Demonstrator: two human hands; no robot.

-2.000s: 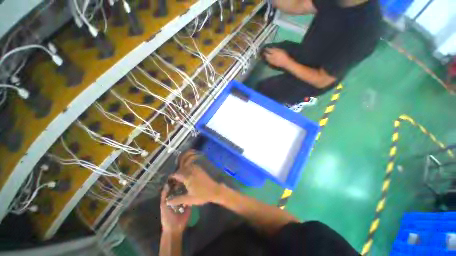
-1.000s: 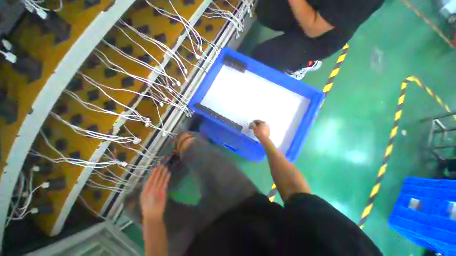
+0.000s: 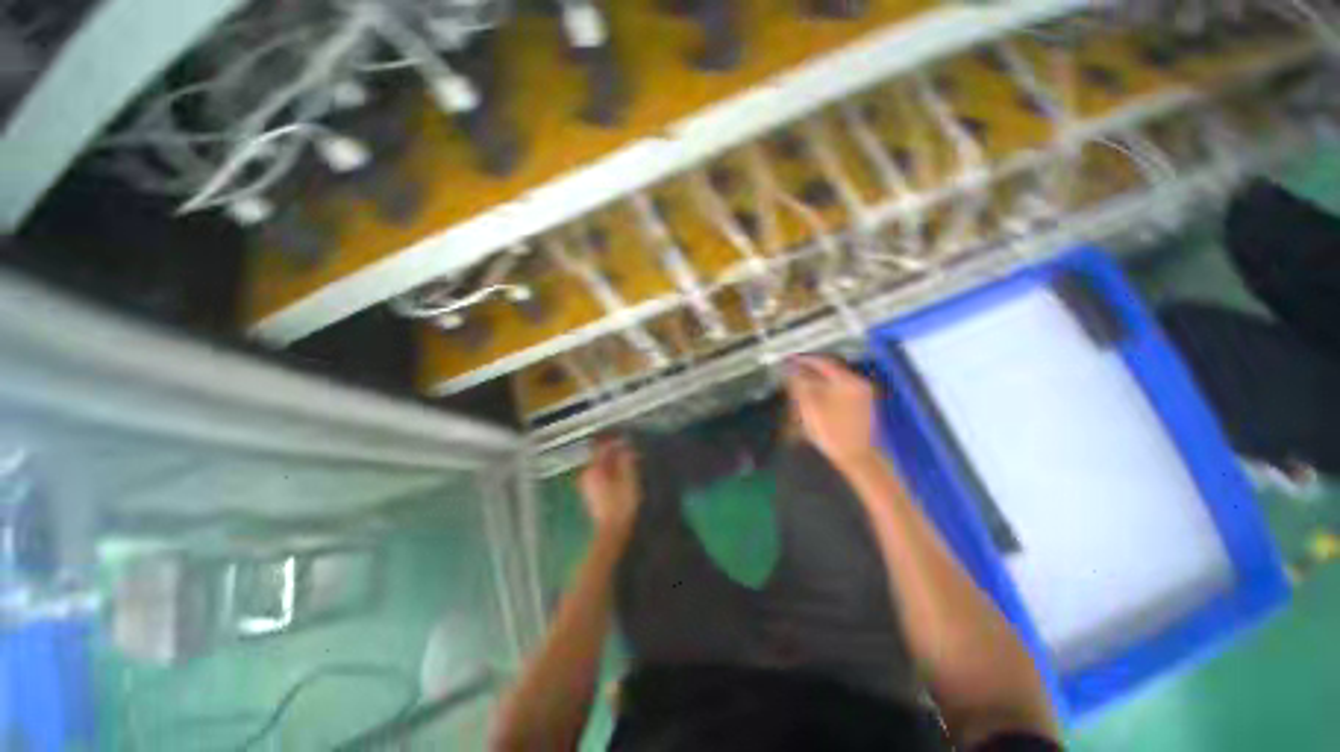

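Note:
My left hand [image 3: 610, 482] is at the lower rack edge, blurred; I cannot tell whether it holds anything. My right hand [image 3: 832, 407] is at the rack's front edge, left of the crate, fingers bent near the white cables [image 3: 764, 331]; its grip is unclear. The yellow rack shelf [image 3: 514, 184] carries dark adapters in rows, with white cables hanging over its white front edge. The blue crate [image 3: 1264, 551] holds a white liner sheet [image 3: 1073, 456], with one row of black adapters [image 3: 963, 448] along its near-left side and a short row [image 3: 1088, 309] at its far end.
A rack door [image 3: 507, 544] with a clear panel and pale frame stands at the left. A person's dark-clothed leg [image 3: 1242, 367] is beyond the crate on the right. My knees are below the rack edge. Blue crates [image 3: 47, 683] show through the panel at lower left.
The view has turned left, so the crate now lies at the right. My right hand has moved out of the crate to the rack edge. My left hand is also near the rack edge.

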